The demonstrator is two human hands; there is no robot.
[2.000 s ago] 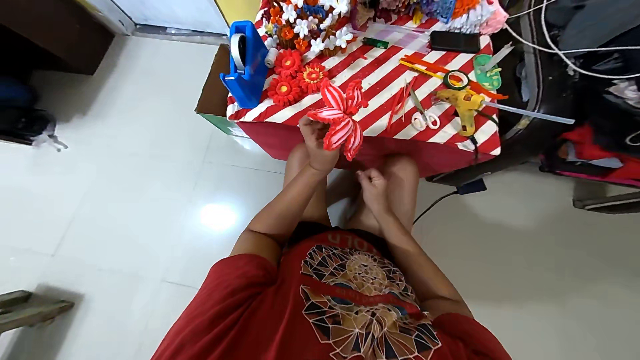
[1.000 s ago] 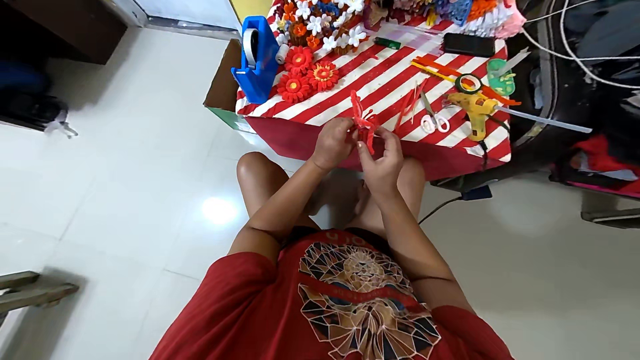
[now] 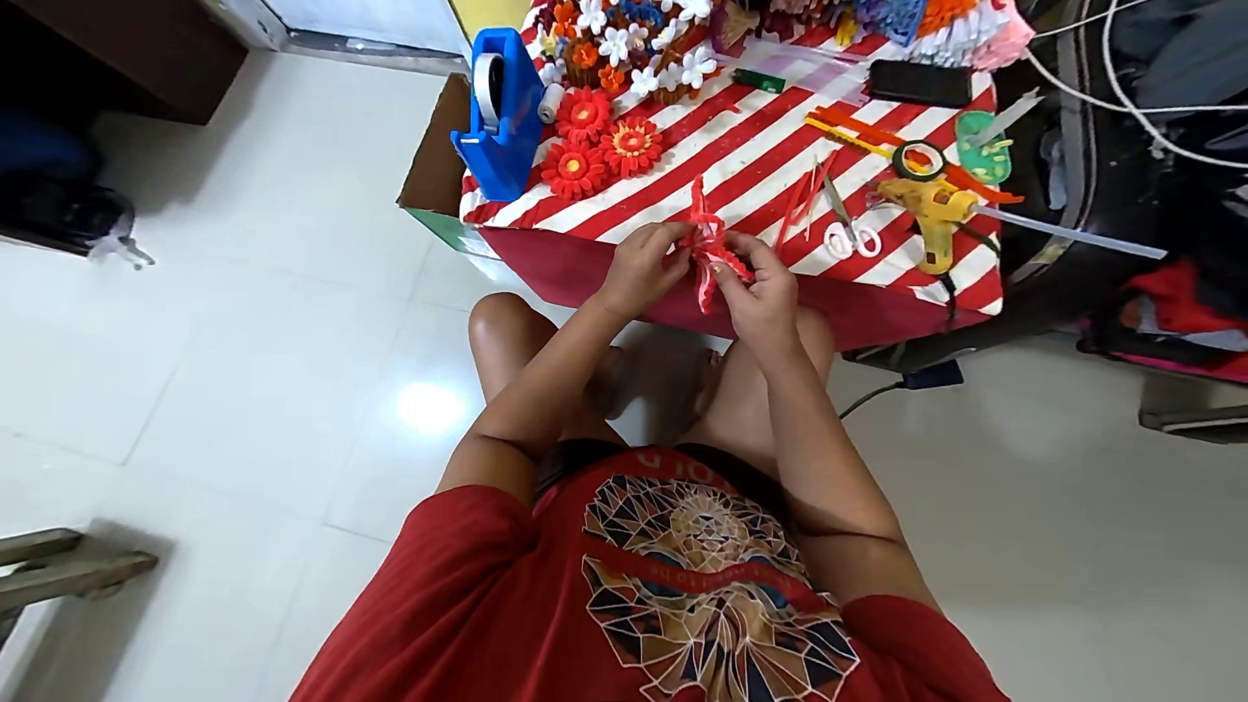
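Note:
Both hands hold a red and white pipe-cleaner flower (image 3: 706, 244) over the front edge of the striped tabletop. My left hand (image 3: 645, 265) pinches its left side near the middle. On the other side, my right hand (image 3: 760, 292) grips a petal between thumb and fingers. Scissors with white handles (image 3: 850, 234) lie right of the flower, beside thin red strips (image 3: 801, 200). A yellow hot glue gun (image 3: 931, 219) with a long glue stick rests farther right. Three red crafted flowers (image 3: 585, 146) sit back left of my hands.
A blue tape dispenser (image 3: 507, 117) stands at the table's left edge. Black tape (image 3: 918, 160), a green dish (image 3: 983, 146), a black phone (image 3: 919, 83) and pipe cleaners (image 3: 858, 136) lie at the right. Many small flowers (image 3: 614, 44) crowd the back. A cable runs to a black adapter (image 3: 933, 375) on the floor.
My right hand has come up from my lap to the flower, which my left hand alone held two seconds ago. The flower has turned from facing the camera.

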